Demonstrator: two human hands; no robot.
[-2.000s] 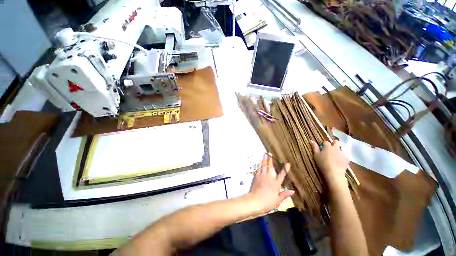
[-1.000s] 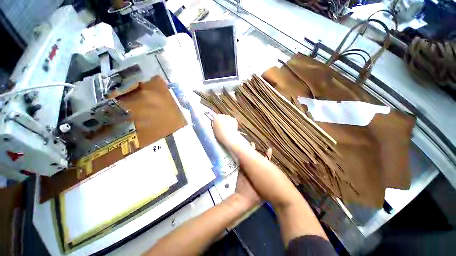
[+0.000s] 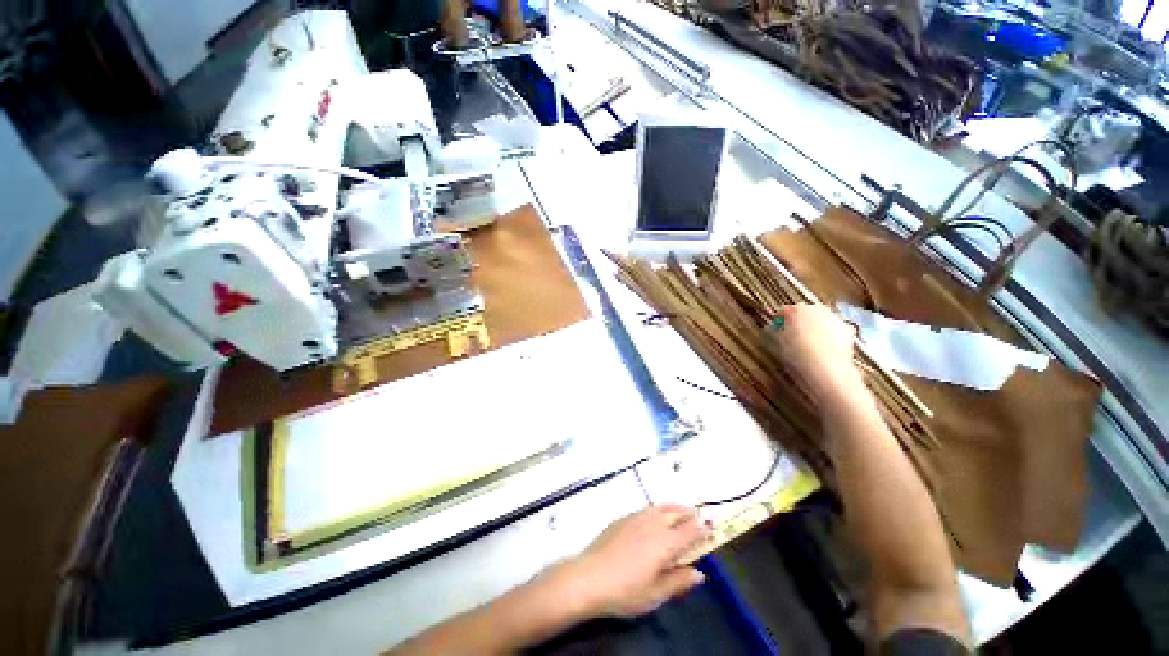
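Observation:
The strap bundle (image 3: 737, 301), many thin brown strips fanned side by side, lies right of the machine. My right hand (image 3: 814, 344) is on top of the bundle's upper part, fingers bent; a small teal spot shows at its fingertips, too small to identify, and its grip is unclear. My left hand (image 3: 645, 560) lies at the table's front edge, left of the straps, fingers slightly apart and nothing visible in it. A brown panel (image 3: 532, 276) lies under the yellow clamp foot (image 3: 413, 352) of the machine head (image 3: 237, 288).
The template board (image 3: 372, 468) lies before the clamp. The control panel (image 3: 679, 182) stands behind the straps. Brown panels (image 3: 994, 442) and a white strip (image 3: 949, 349) lie right of the bundle. A panel stack (image 3: 58, 468) is at far left. A thin cable (image 3: 750, 493) curves near my left hand.
My crossed arms have separated. My right hand has moved from the bundle's left side onto its top. My left hand has left the straps for the table edge. The camera view has shifted.

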